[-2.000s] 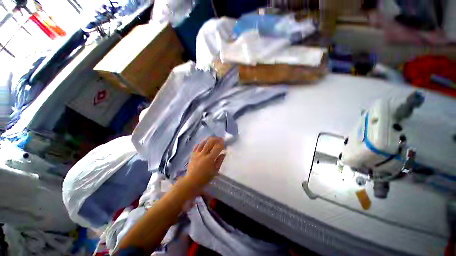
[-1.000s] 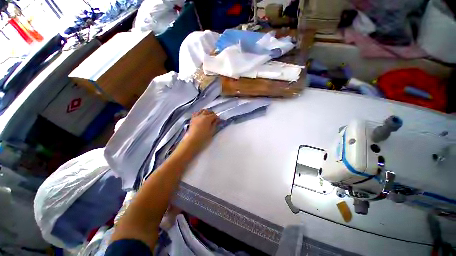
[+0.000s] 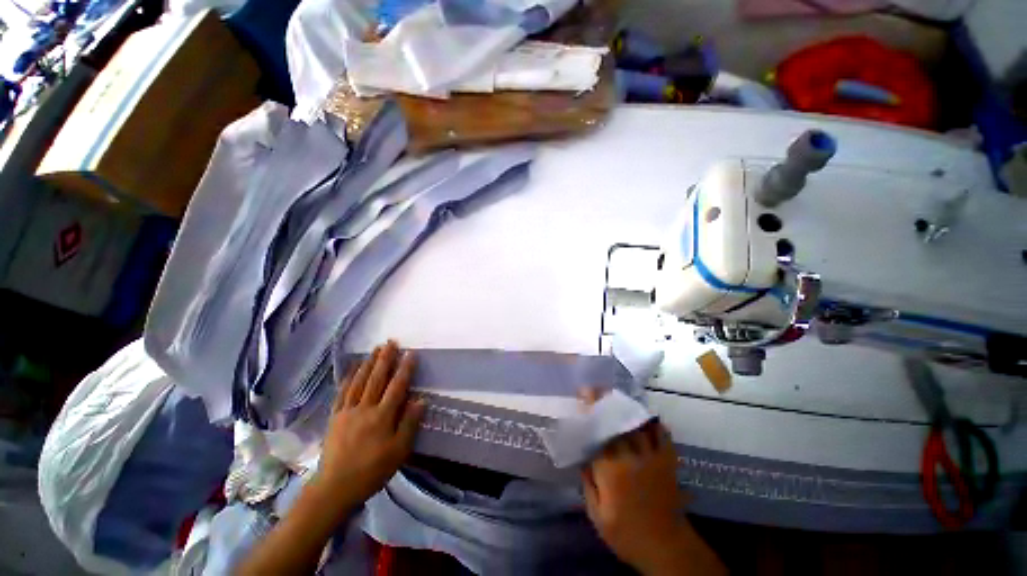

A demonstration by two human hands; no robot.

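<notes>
A long grey-blue cloth strip point(image 3: 496, 370) lies along the front of the white table. My left hand point(image 3: 377, 422) is flat on its left end with fingers spread. My right hand point(image 3: 633, 486) grips a pale, folded piece of cloth point(image 3: 608, 425) at the strip's right end, below and left of the needle area. The strip pile point(image 3: 242, 253) lies at the left of the table, with several strips fanned out to the right. The sewing machine head point(image 3: 726, 242) stands right of the strip; its needle is too small to make out.
Scissors point(image 3: 948, 461) lie at the right front. A tan tab point(image 3: 714, 370) is near the needle area. A wrapped brown package point(image 3: 496, 116) is at the back. A measuring tape strip point(image 3: 484, 429) runs along the front edge. Cloth hangs below it. A carton point(image 3: 152, 113) stands back left.
My left hand has moved from the pile to the front edge, and a strip now lies under it. My right hand has come into view holding pale cloth. The view has shifted.
</notes>
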